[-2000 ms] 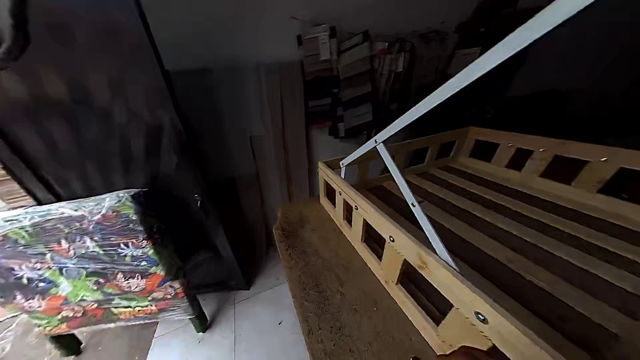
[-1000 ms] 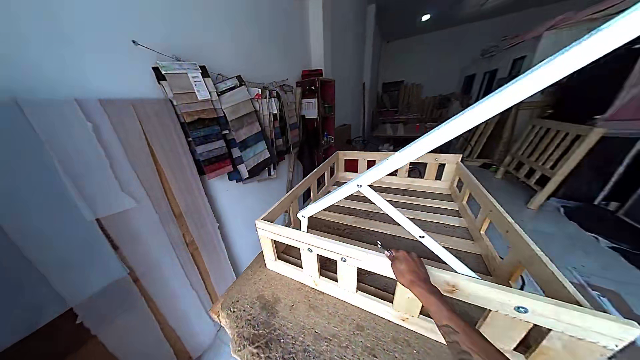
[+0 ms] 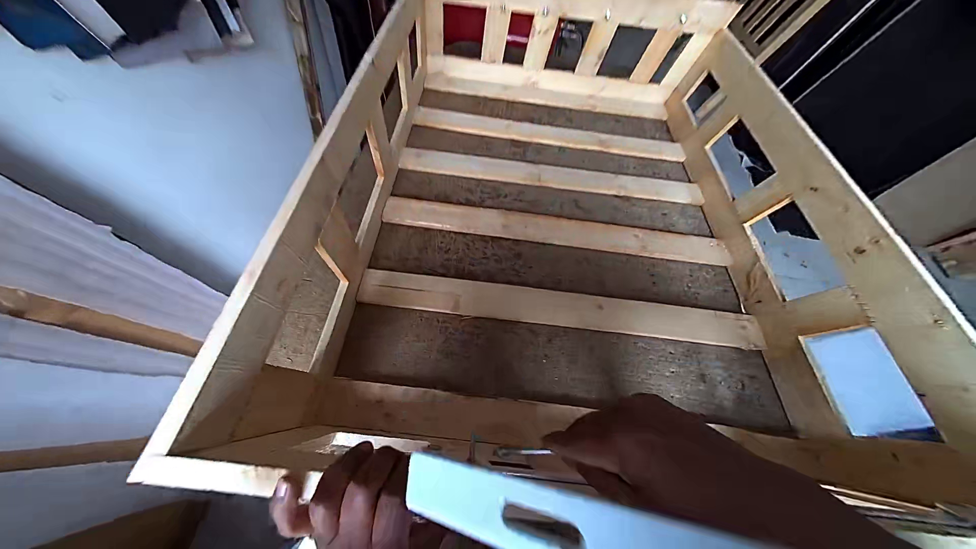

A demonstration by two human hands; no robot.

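Note:
A wooden slatted frame with cut-out side rails fills the middle. At its near end, my left hand curls its fingers over the top rail, beside the end of a white bar with a slot. My right hand reaches over that bar to the inner face of the near rail. Between its fingers is a thin metal tool, whose kind I cannot tell, with its tip at the hardware on the rail. The palm of my left hand is hidden.
The frame rests on a rough brown board seen between the slats. At left, pale sheets lean by a white wall. Fabric samples hang at the upper left. Dark material stands beyond the right rail.
The view has swung down to the near end of the frame. My left hand has come into view on the rail. My right hand, at the near rail a second ago, now reaches inside it.

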